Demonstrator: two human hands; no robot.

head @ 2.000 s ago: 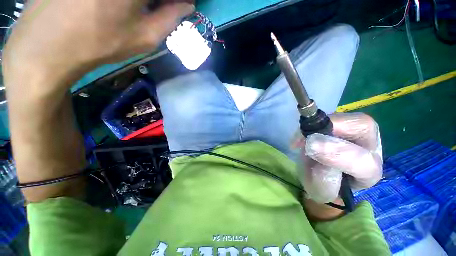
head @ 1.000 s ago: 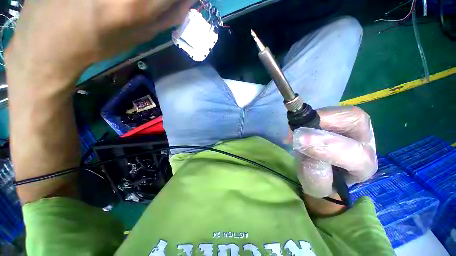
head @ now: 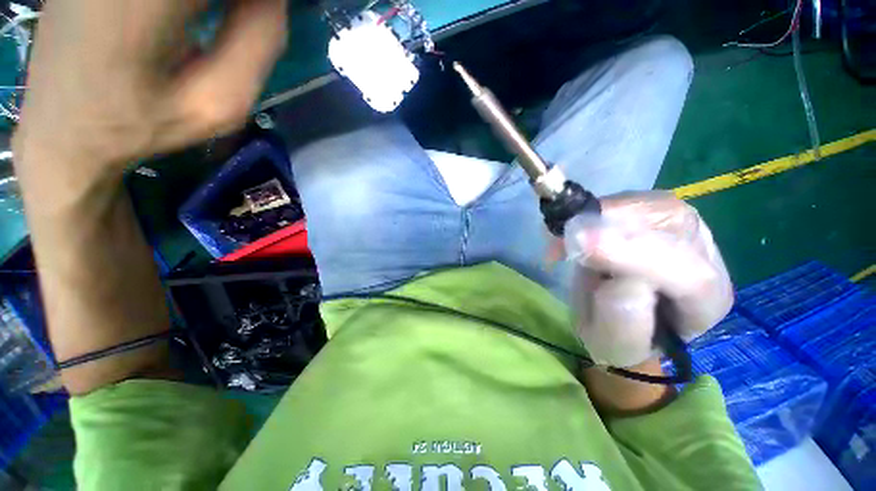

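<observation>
The white module [head: 375,62], with scalloped edge and red and dark wires [head: 408,24] at its rim, hangs over the bench edge at upper centre. My left hand [head: 192,81] is bare and blurred at upper left, apart from the module. Its fingertips are blurred or cut off by the top edge, so what it holds is hidden. My right hand [head: 653,273], in a clear plastic glove, is shut on the soldering iron [head: 509,134] by its black handle. The iron's tip points up-left, just right of the module's wires and apart from them.
The black cord [head: 461,312] crosses my lap to my left forearm. The bench edge [head: 461,38] runs along the top. A blue bin [head: 206,206], red tray [head: 274,240] and black tray [head: 245,278] stand left of my legs. Blue crates [head: 797,297] stand at lower right.
My left hand has moved left, away from the module, which now shows more fully. The iron's tip has moved left towards the module's wires.
</observation>
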